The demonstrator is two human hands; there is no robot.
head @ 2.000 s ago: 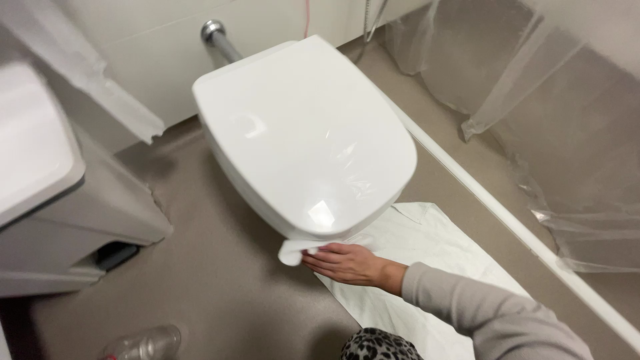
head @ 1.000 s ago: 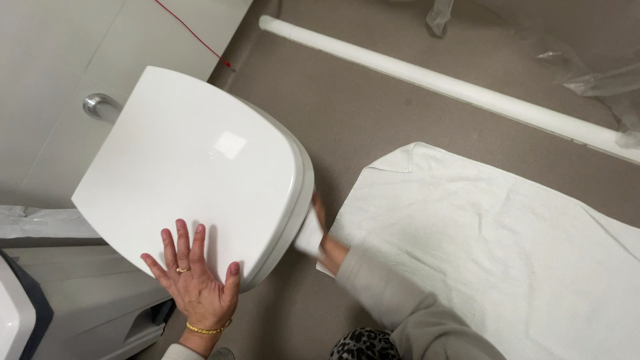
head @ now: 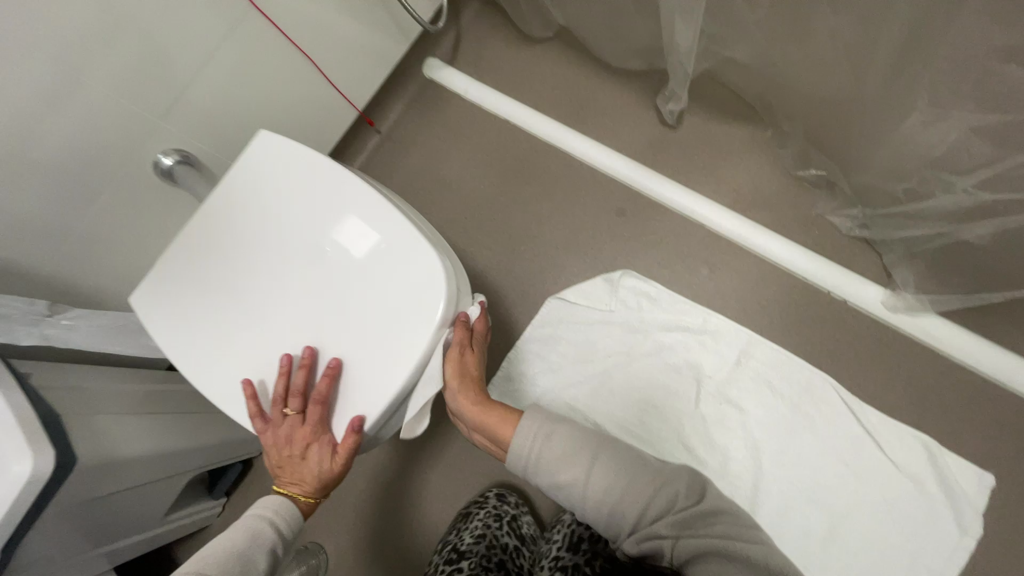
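Note:
A white toilet with its lid (head: 304, 264) down fills the left middle of the head view. My left hand (head: 306, 432) rests palm down on the lid's near edge, fingers spread, with nothing in it. My right hand (head: 468, 368) presses a white cloth or wipe (head: 424, 392) against the front side of the toilet, below the lid's rim. Part of this cloth hangs down beside the hand. On the floor to the right of my right arm lies a large white towel (head: 720, 400), spread out and slightly creased.
A white floor strip (head: 680, 200) runs diagonally in front of a translucent shower curtain (head: 920, 160). At the left stands a grey bin (head: 136, 440) with a white lid. A metal bar (head: 184, 170) and a red cord (head: 312, 62) are by the wall. A clear container (head: 308, 560) stands near my legs.
My left hand, out of view two seconds ago, came onto the lid by one second ago and is still there. My right hand remains at the toilet's side with the cloth. The view has shifted.

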